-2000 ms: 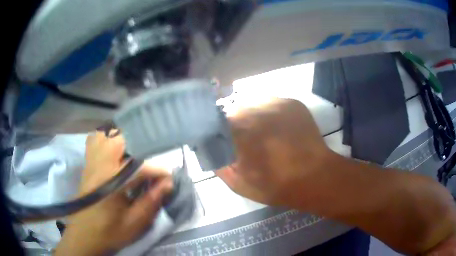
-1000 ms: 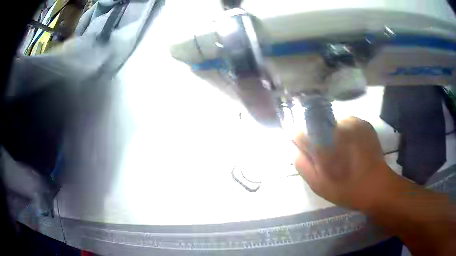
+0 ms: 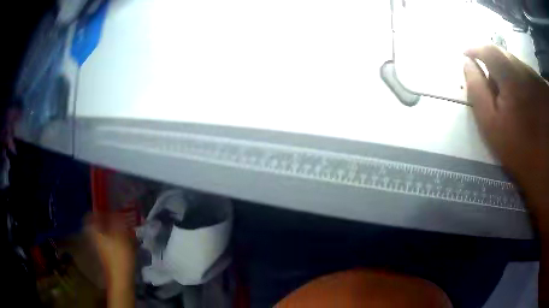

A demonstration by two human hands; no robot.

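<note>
My right hand [image 3: 511, 90] rests at the right on the bright machine plate, thumb and finger bent with their tips close together. Glare hides whether anything is between them. My left hand [image 3: 114, 246] is low at the left, below the table edge, and strongly blurred; its grip cannot be made out. It is beside a red basket [image 3: 101, 192]. Light grey fabric [image 3: 195, 249] lies crumpled and folded in or at the basket, just right of my left hand, with darker grey parts in it.
The white table [image 3: 241, 66] has a grey front edge with a ruler strip [image 3: 325, 168]. An oval slot [image 3: 397, 84] is at the plate's corner. A blue item [image 3: 89, 36] lies at the upper left. A rounded orange shape [image 3: 361, 292] is at the bottom. Dark machine parts show top right.
The view has swung down and left. My left hand, out of clear sight a second ago, now shows below the table. The blurred grey fabric at the table's left is no longer seen there.
</note>
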